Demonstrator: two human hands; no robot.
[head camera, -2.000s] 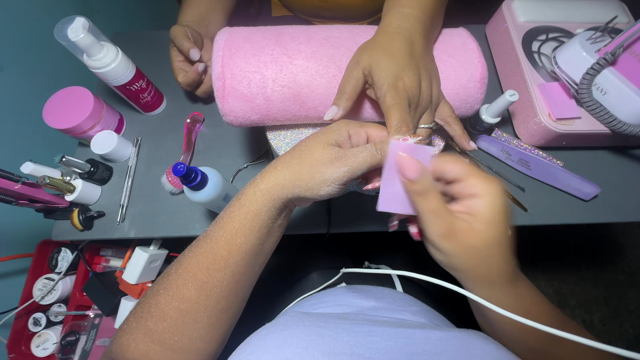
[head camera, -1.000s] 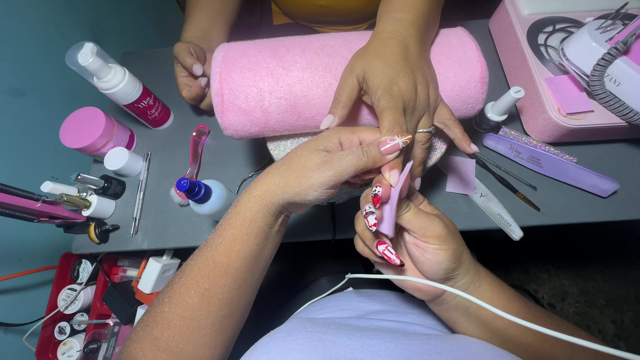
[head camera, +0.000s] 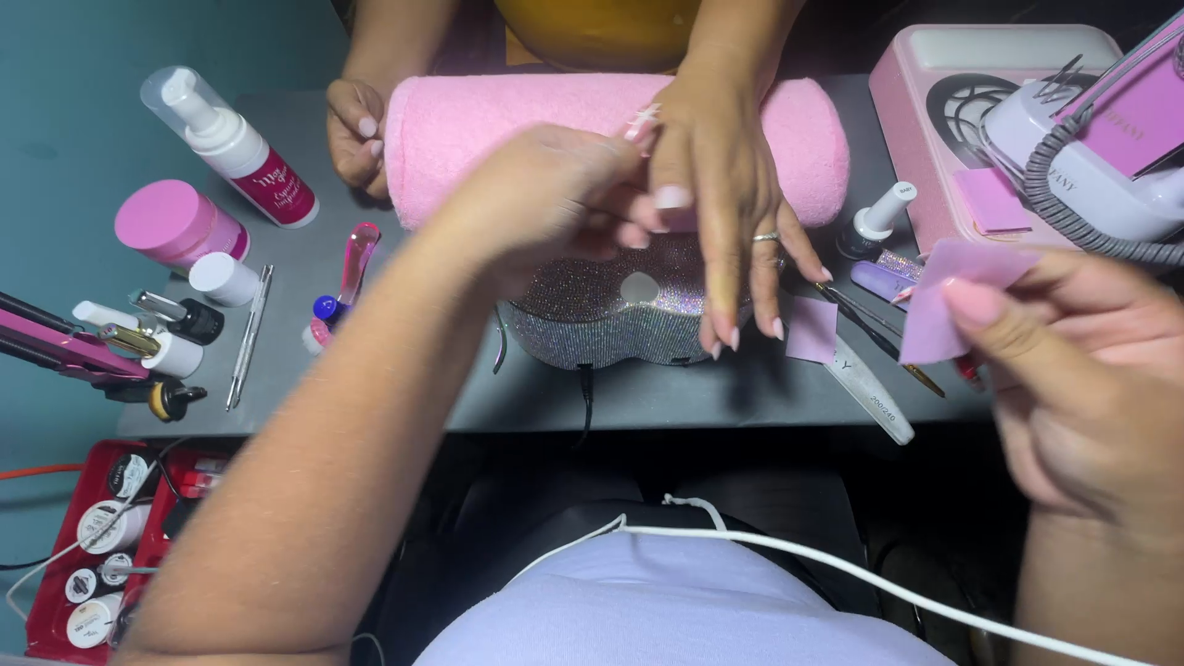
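Observation:
My left hand (head camera: 564, 190), blurred, reaches over the pink towel roll (head camera: 518, 116) beside another person's hand (head camera: 726, 157); its thumb and fingers are near that person's thumb side, and whether they touch is unclear. That hand wears a ring and lies palm down with its fingers spread over the roll and a glittery nail lamp (head camera: 592, 314). My right hand (head camera: 1091, 370) is at the right, shut on a thin pink-lilac square sheet (head camera: 957, 296) between thumb and fingers. A second lilac square (head camera: 812, 329) lies on a white nail file (head camera: 865, 393).
Brushes (head camera: 874, 333), a purple file (head camera: 879, 280) and a polish bottle (head camera: 879, 222) are near the pink case (head camera: 925, 111). A pump bottle (head camera: 231, 148), pink jar (head camera: 180, 222) and metal tool (head camera: 248, 338) stand or lie left. A white cable (head camera: 814, 555) crosses my lap.
My right hand has moved away to the right with the lilac sheet. My left hand has moved up over the towel roll. The glittery lamp is now more exposed.

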